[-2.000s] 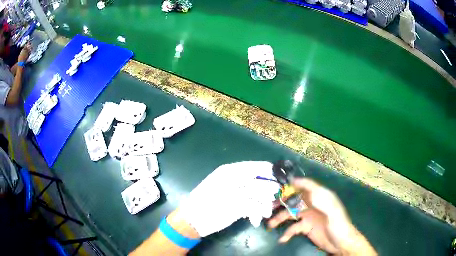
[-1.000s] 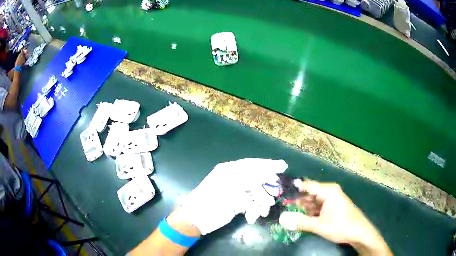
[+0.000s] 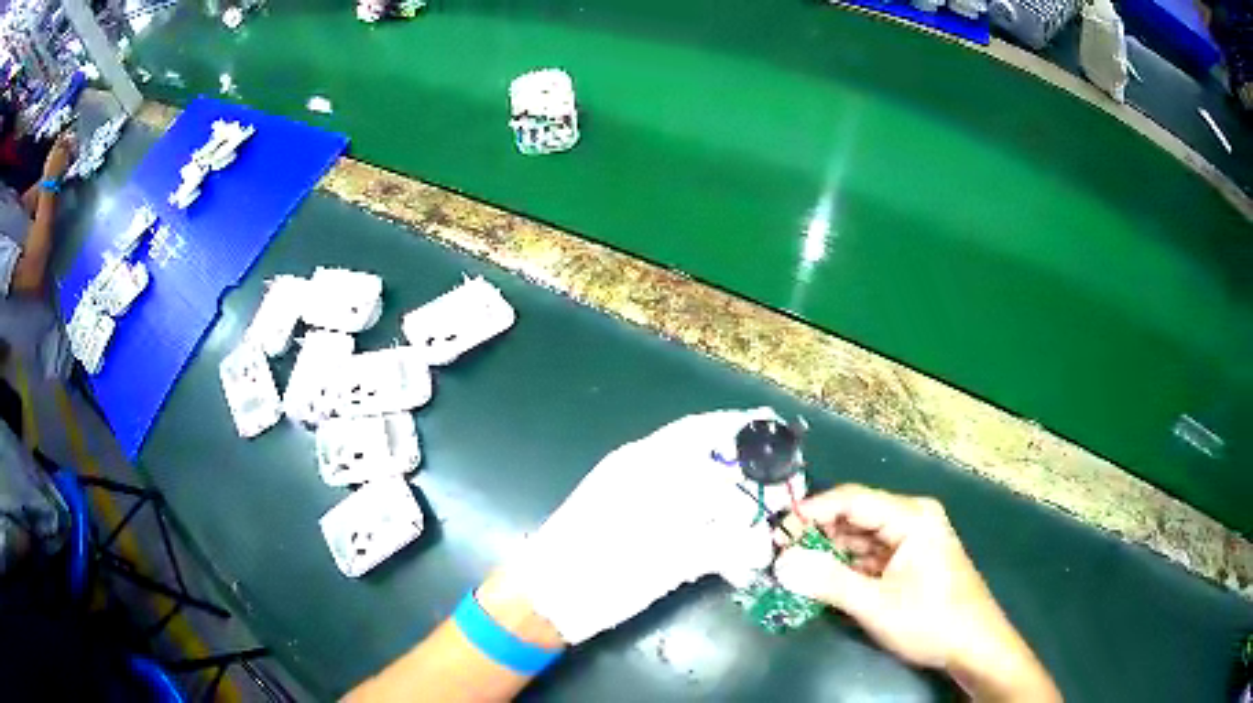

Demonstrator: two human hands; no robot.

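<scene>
My left hand (image 3: 653,529), in a white glove with a blue wrist strap (image 3: 506,632), holds a black round plug base (image 3: 768,452) at its fingertips. Thin red, blue and dark lead wires (image 3: 793,503) run from it to a green circuit board (image 3: 783,606). My bare right hand (image 3: 900,570) grips the board and wires between thumb and fingers, close beside the glove. Whether a white shell lies inside the glove's grip cannot be told, as both are white.
Several white socket covers (image 3: 371,525) lie on the dark green bench at left. A blue corrugated sheet (image 3: 206,261) holds white parts. Beyond the worn edge (image 3: 660,316), a part-assembled unit (image 3: 544,111) lies on the green belt (image 3: 962,275). A person's arm (image 3: 46,220) shows far left.
The black plug base now shows upright and round at the glove's fingertips. The green board has come into clear view below my hands. The unit on the belt has moved left and away.
</scene>
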